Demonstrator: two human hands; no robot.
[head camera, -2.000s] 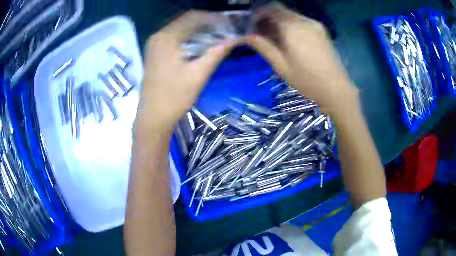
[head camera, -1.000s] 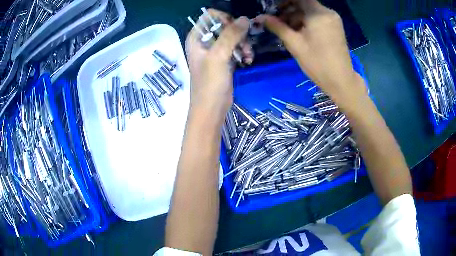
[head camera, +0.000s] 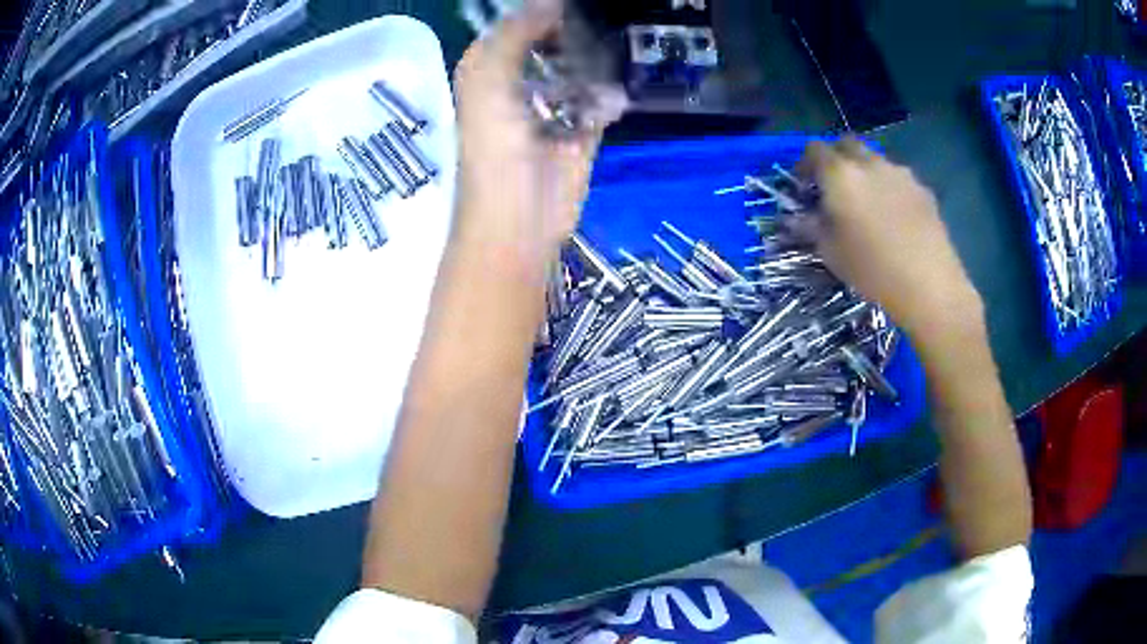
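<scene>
My left hand (head camera: 522, 132) is raised over the gap between the white tray and the blue bin, blurred, holding several metal shafts (head camera: 550, 94). My right hand (head camera: 868, 220) is over the right back part of the blue parts bin (head camera: 667, 164). Its fingertips are at the loose shafts there; whether they grip one is hidden by blur. The bin holds a heap of silver shafts (head camera: 717, 352), some with thin rod ends. A dark fixture with silver parts (head camera: 673, 50) stands beyond the bin. The white plastic tray (head camera: 315, 403) holds several shafts in its far half.
Blue bins of metal pieces stand at the left (head camera: 189, 415) and far right (head camera: 1063, 214). Grey trays with metal pieces (head camera: 189, 63) are at the upper left. A dark flat object (head camera: 845, 63) lies right of the fixture. A red object (head camera: 1082, 453) is beyond the table edge.
My right hand has moved from the fixture down to the shafts in the blue bin, uncovering the fixture. My left hand stays raised, still holding shafts. The camera view has shifted slightly.
</scene>
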